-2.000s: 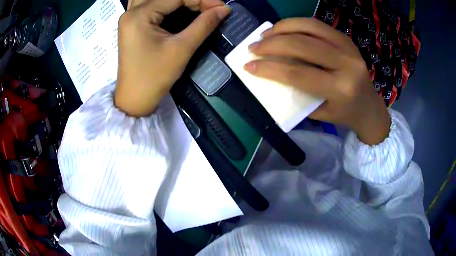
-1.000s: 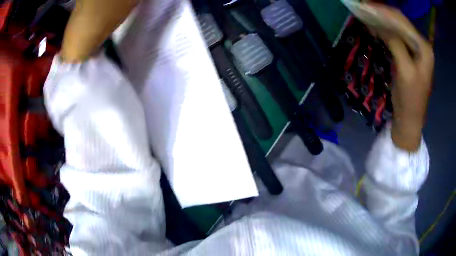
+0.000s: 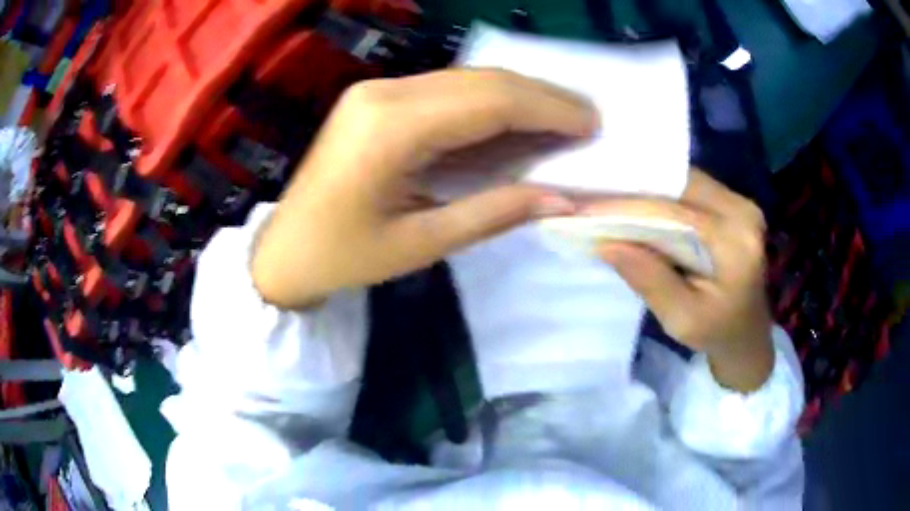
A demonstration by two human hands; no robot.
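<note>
My left hand [image 3: 349, 190] grips a white label sheet [image 3: 639, 120] between its thumb and fingers. The upper part of the sheet stands bent behind the fingers. A white stretch hangs below the hands toward my lap. My right hand [image 3: 718, 264] holds the cream-white card [image 3: 654, 235] edge-on, close to the sheet's lower right side. It is blurred whether the card touches the sheet. Black watch straps [image 3: 414, 349] show below my left hand. A blurred dark watch [image 3: 720, 108] shows right of the sheet; others are hidden.
An orange-red tray [image 3: 180, 70] with black-strapped watches is at the upper left. More red and black items [image 3: 838, 269] lie at the right. White paper [image 3: 105, 429] is at the lower left, another [image 3: 826, 15] at the top right. Green bench surface [image 3: 813, 80] shows at the upper right.
The view has swung left. My left hand has come to the middle with the sheet, now lifted and bent. My right hand has moved in beside it, still holding the card.
</note>
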